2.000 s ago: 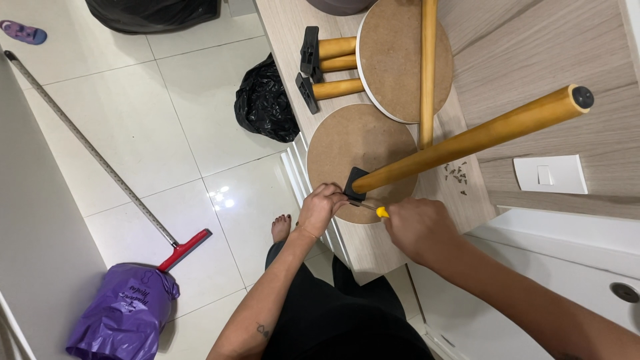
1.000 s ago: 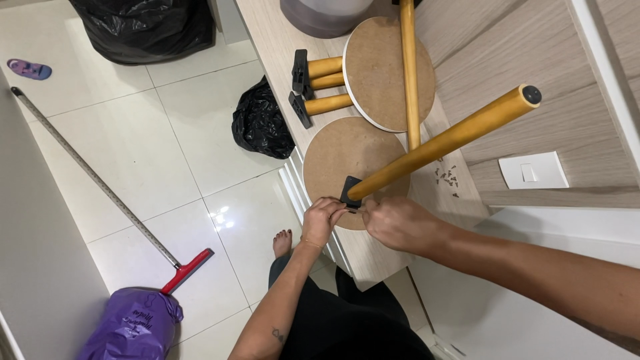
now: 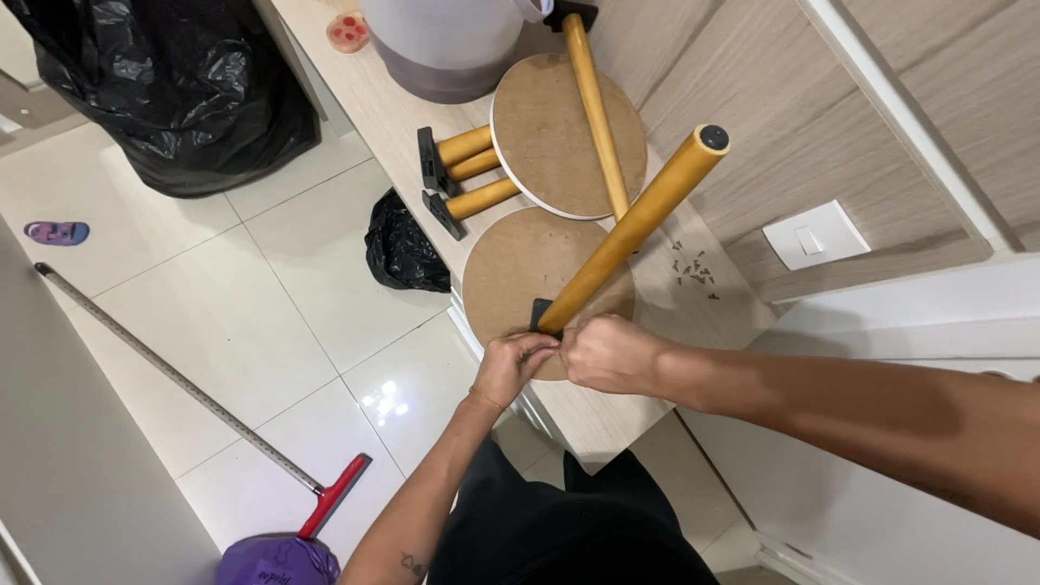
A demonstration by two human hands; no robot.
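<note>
A round fibreboard disc lies on the wooden countertop, and a yellow wooden leg rises at a slant from a black plastic bracket near its lower edge. My left hand has its fingertips pinched at the bracket's edge; what they pinch is hidden. Beside it, my right hand is closed in a fist against the same bracket, and what it holds is covered by the fingers. Small screws are scattered on the countertop to the right of the disc.
A second disc with a loose leg across it lies behind, near more legs with brackets. A plastic bucket stands at the back. Black bags, a squeegee and a purple bag are on the floor.
My right hand has moved in from the right, up against the bracket and my left fingers. The yellow-handled tool seen in it two seconds ago is now out of sight.
</note>
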